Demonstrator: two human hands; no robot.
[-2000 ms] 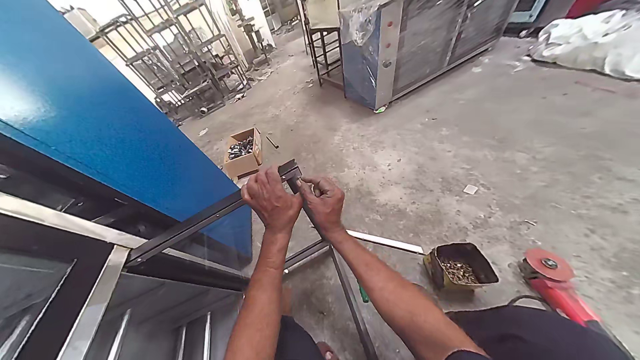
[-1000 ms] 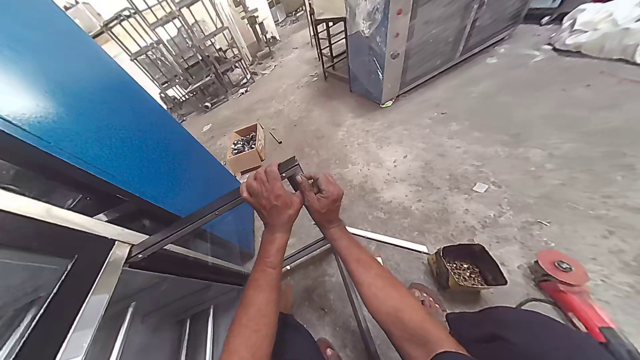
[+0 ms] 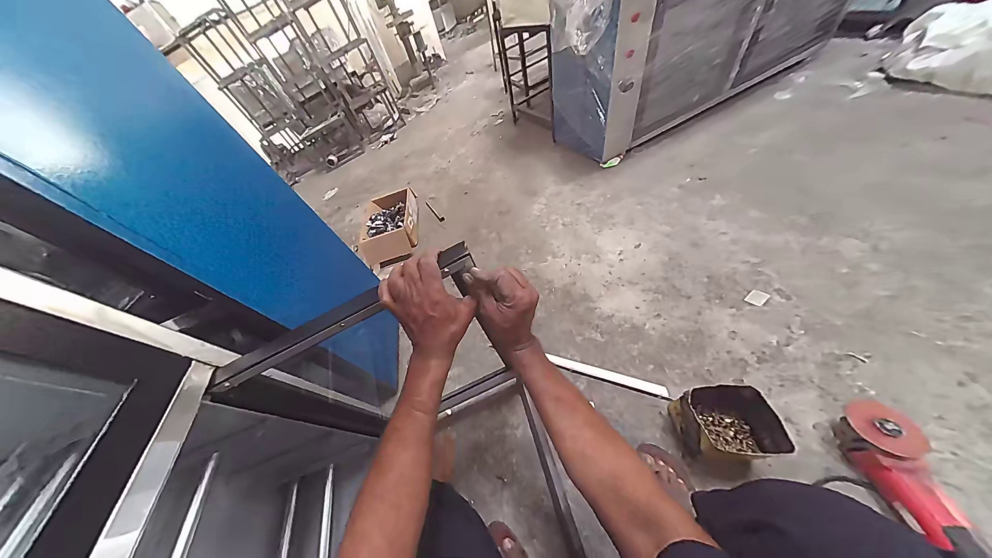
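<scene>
A dark metal-framed glass door point(image 3: 310, 337) stands swung out from a cabinet with bright metal edges point(image 3: 159, 457). Around the top rail near its outer corner, my left hand point(image 3: 428, 302) is closed. My right hand point(image 3: 504, 306) grips the frame just below that corner, its thumb and fingers pressed against the dark upright. Whether a small part sits between those fingers cannot be told. The two hands almost touch.
A blue panel point(image 3: 178, 170) rises at left. On the concrete floor are a cardboard box point(image 3: 387, 246) of small parts, a tin point(image 3: 686, 422) of screws or similar hardware, a red angle grinder point(image 3: 907, 473) and a white strip point(image 3: 608, 376). Wrapped cabinets point(image 3: 589, 85) and metal racks point(image 3: 310, 85) stand beyond.
Both hands keep their place at the frame's corner, with only slight shifts of the right hand's fingers.
</scene>
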